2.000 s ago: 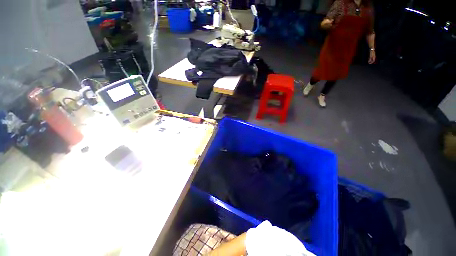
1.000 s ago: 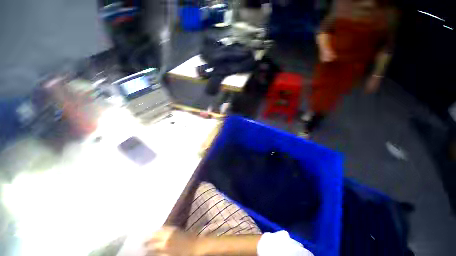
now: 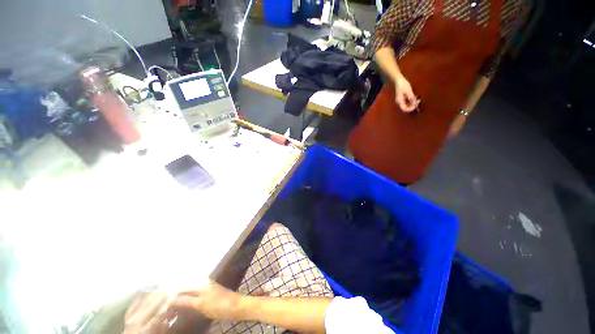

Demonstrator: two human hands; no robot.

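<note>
My right hand (image 3: 207,300) is at the front edge of the white table (image 3: 215,228), its forearm reaching in from the lower right. My left hand (image 3: 149,312) is beside it, fingers close together, pale and blurred in the lamp glare. Whether either hand holds anything is not clear. A smartphone (image 3: 189,172) lies flat on the table. The grey control panel (image 3: 203,101) with a lit screen stands at the table's back. The left part of the table is washed out by light.
A blue bin (image 3: 391,196) with dark garments (image 3: 359,241) stands against the table's right side. Another blue bin (image 3: 483,267) is beyond it. A person in a red apron (image 3: 417,104) stands close behind the bin. A reddish flask (image 3: 111,107) is at the back left.
My right forearm has moved left to the table edge, and both hands now show together. The person in the apron has come closer and hides the red stool. The view has shifted.
</note>
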